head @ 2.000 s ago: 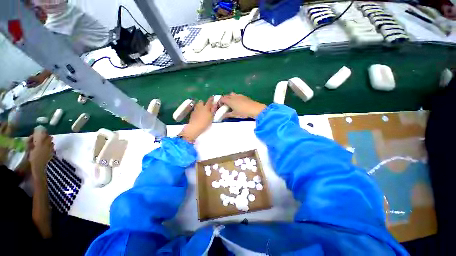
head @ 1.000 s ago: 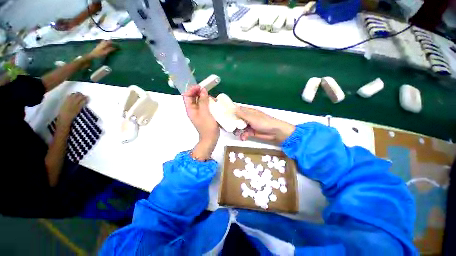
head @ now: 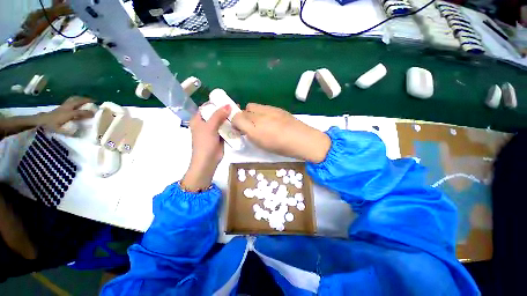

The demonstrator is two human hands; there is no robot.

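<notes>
My left hand (head: 208, 136) holds cream housings (head: 230, 136) above the white bench, its thumb across them. One end sticks up above the thumb and another end points down to the right. My right hand (head: 268, 130) is closed at their right side; its fingertips touch the housings. Whether it pinches a small piece is hidden. The shallow brown cardboard tray (head: 230, 199) lies below my hands, with many white discs (head: 276, 199) loose in it.
Beyond the bench, a green conveyor belt (head: 254, 69) carries spaced housings (head: 371, 76). A grey metal post (head: 136, 55) stands at left. Cream housings (head: 110, 130) cluster on the bench at left, beside a neighbour's hand (head: 69, 115). A cardboard sheet (head: 407, 136) lies at right.
My right hand has turned and closed in over the housings, which are now tilted between my hands. The neighbour's hand has come to the left cluster. The view has shifted.
</notes>
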